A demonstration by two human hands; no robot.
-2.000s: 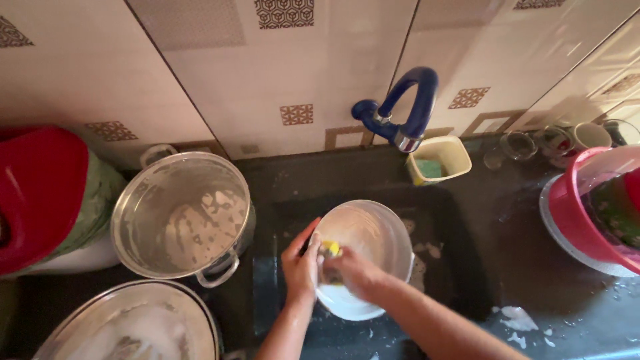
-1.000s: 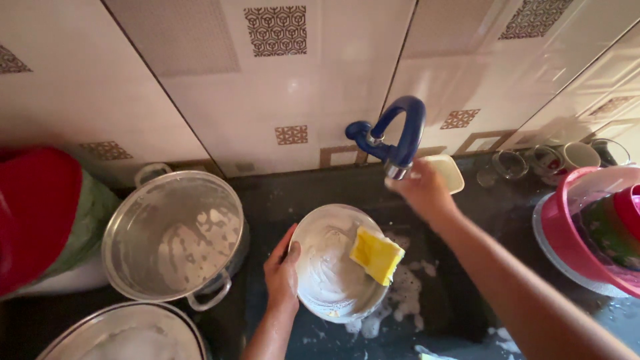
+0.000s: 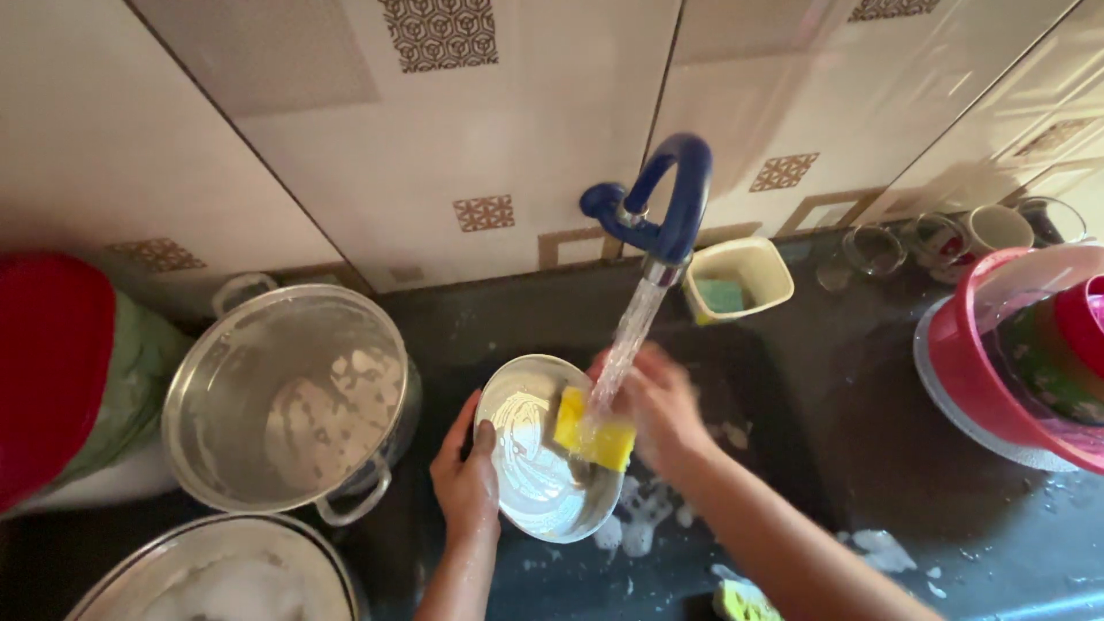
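Observation:
My left hand [image 3: 466,470] grips the left rim of a soapy white bowl [image 3: 530,483], tilted over the dark sink. A yellow sponge [image 3: 608,440] lies against the bowl's right side, under water running from the blue faucet [image 3: 681,203]. My right hand [image 3: 660,401], blurred, is at the stream just right of the sponge; whether its fingers hold anything cannot be told.
Left stand a steel pot [image 3: 285,397] with suds, another soapy vessel [image 3: 216,578] and a red-lidded container [image 3: 52,379]. A cream tub [image 3: 742,280] holds a green sponge. Glasses [image 3: 875,250] and a pink basin [image 3: 975,345] are right. Another sponge [image 3: 743,601] is at the bottom edge.
Water now runs from the faucet. My right hand was in the bowl, then at the spout, and has come down beside the sponge. My left hand still holds the bowl.

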